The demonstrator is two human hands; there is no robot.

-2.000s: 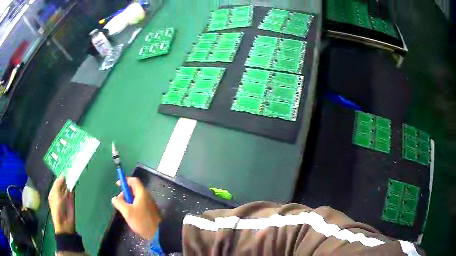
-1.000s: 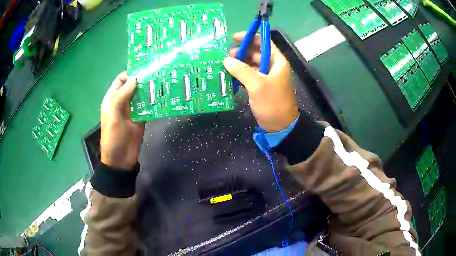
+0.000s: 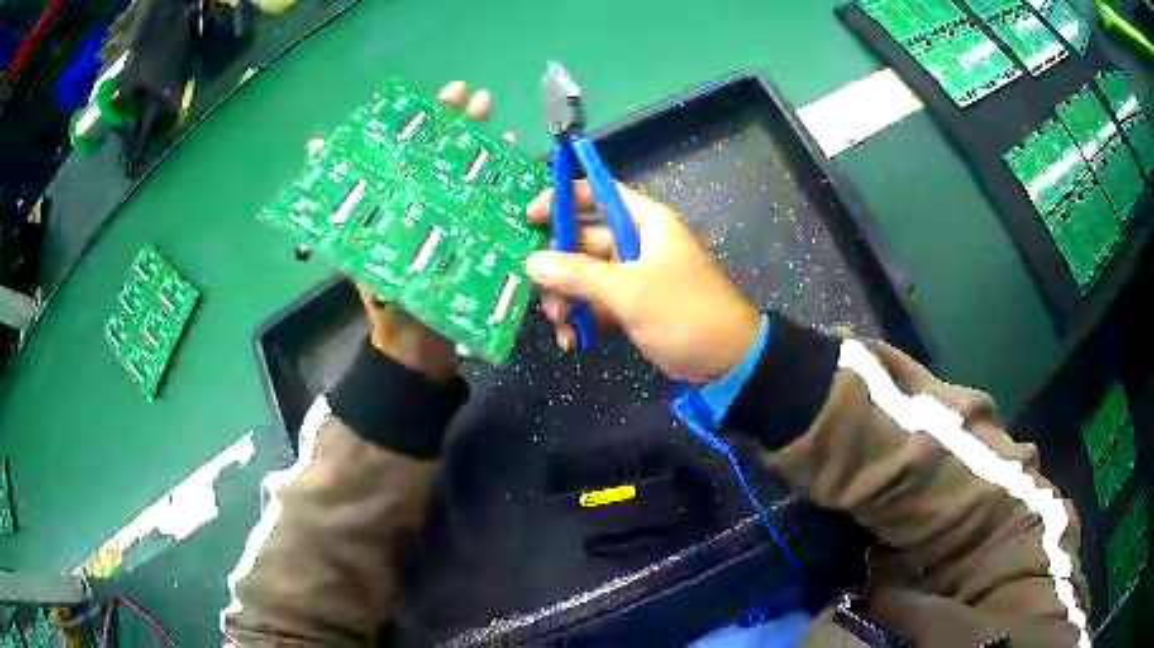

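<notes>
A green PCB panel (image 3: 392, 215) with several white slotted parts is held tilted above the black catch tray (image 3: 873, 272). My left hand (image 3: 411, 332) is under the panel and holds it, with fingertips showing past its far edge; most of the hand is hidden. My right hand (image 3: 664, 285) holds the blue-handled diagonal cutters (image 3: 589, 190), jaws pointing up and away, just right of the panel. My right fingertips are close to the panel's right edge; I cannot tell if they touch it. Bright lead clippings lie scattered in the tray.
A black block with a yellow label (image 3: 608, 495) lies in the tray. A blue strap (image 3: 728, 380) with cord is on my right wrist. Another panel (image 3: 151, 322) lies on the mat at left. A white strip (image 3: 861, 112) and panels on a dark sheet (image 3: 1076, 177) are at right.
The panel has come from upright facing me to a tilted, turned pose, lower down. My left hand has moved right and beneath it. The cutters have moved left, nearer the panel.
</notes>
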